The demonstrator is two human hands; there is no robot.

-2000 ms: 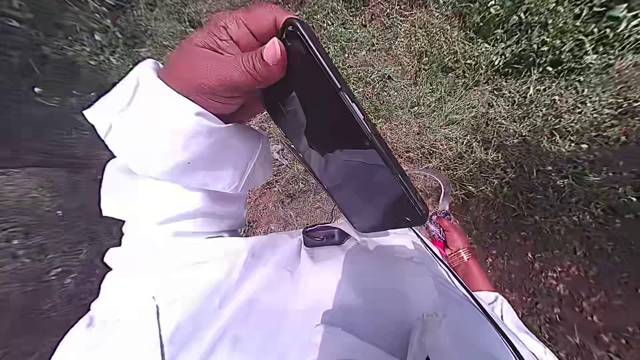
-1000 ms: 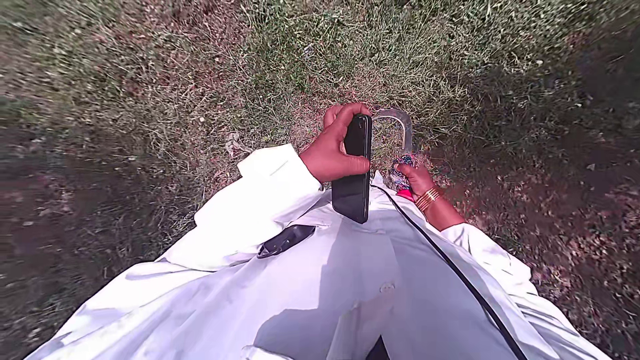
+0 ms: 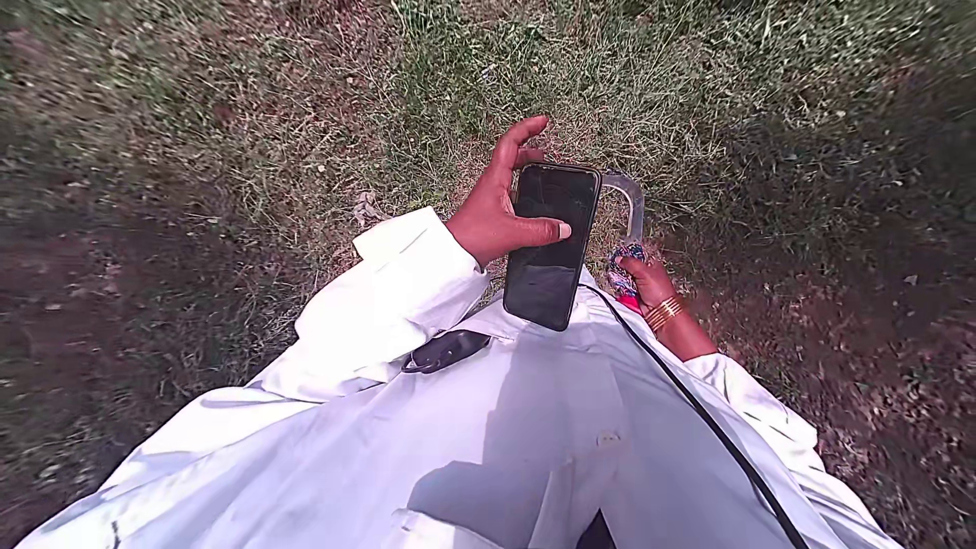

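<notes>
A black smartphone (image 3: 550, 267) with a dark screen is in my left hand (image 3: 499, 210), upright in front of my white shirt. The thumb lies across the screen and the index finger is raised off the phone. My right hand (image 3: 648, 280), with gold-coloured bangles at the wrist, grips the cloth-wrapped handle (image 3: 625, 267) of a sickle. The curved metal blade (image 3: 634, 202) arches up and to the left, its far end hidden behind the phone.
A small black device (image 3: 446, 351) rests at the shirt front, under my left forearm. A black cable (image 3: 701, 412) runs down the right side of the white shirt (image 3: 557, 427). Short grass (image 3: 473, 76) covers the ground ahead, with bare brown soil (image 3: 877, 328) at the right.
The phone's screen has turned towards the camera since one second ago, and the index finger has lifted off it. The right hand still holds the sickle. The view has shifted since two seconds ago.
</notes>
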